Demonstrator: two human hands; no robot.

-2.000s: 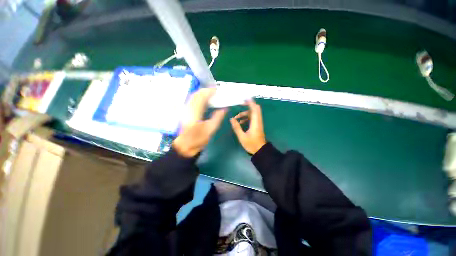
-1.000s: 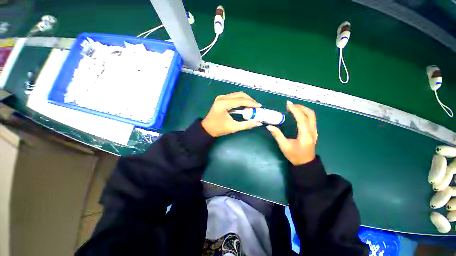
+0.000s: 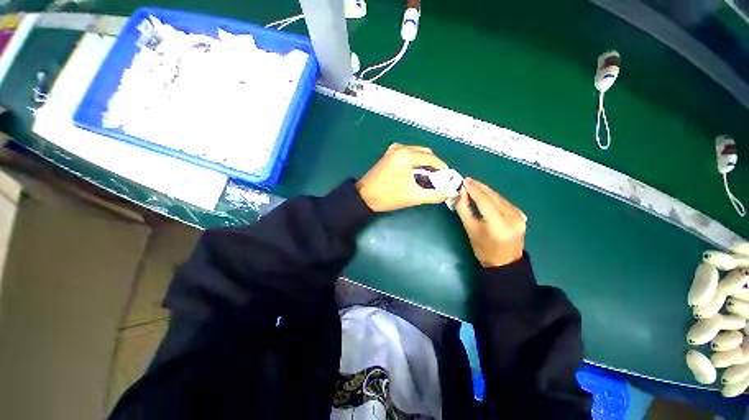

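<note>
A white unit with a blue mark [image 3: 444,181] is held over the green bench, mostly covered by fingers. My left hand [image 3: 404,178] grips its left end, with a dark part showing between thumb and fingers. My right hand [image 3: 493,221] pinches its right end, fingertips touching it. A small white piece shows below the unit between the hands; whether it is part of the unit I cannot tell. The cord cannot be made out.
A blue tray [image 3: 289,138] heaped with white parts sits at left on a white sheet [image 3: 67,115]. A metal rail [image 3: 526,150] and white post [image 3: 327,41] border the conveyor, which carries corded units [image 3: 607,72]. Cream bodies [image 3: 703,285] lie at right. A blue bin [image 3: 604,394] is below.
The hands came together and took hold of a unit; the right fingers, apart from it a second ago, now pinch its end. The view has shifted, with tray and cream bodies showing more fully.
</note>
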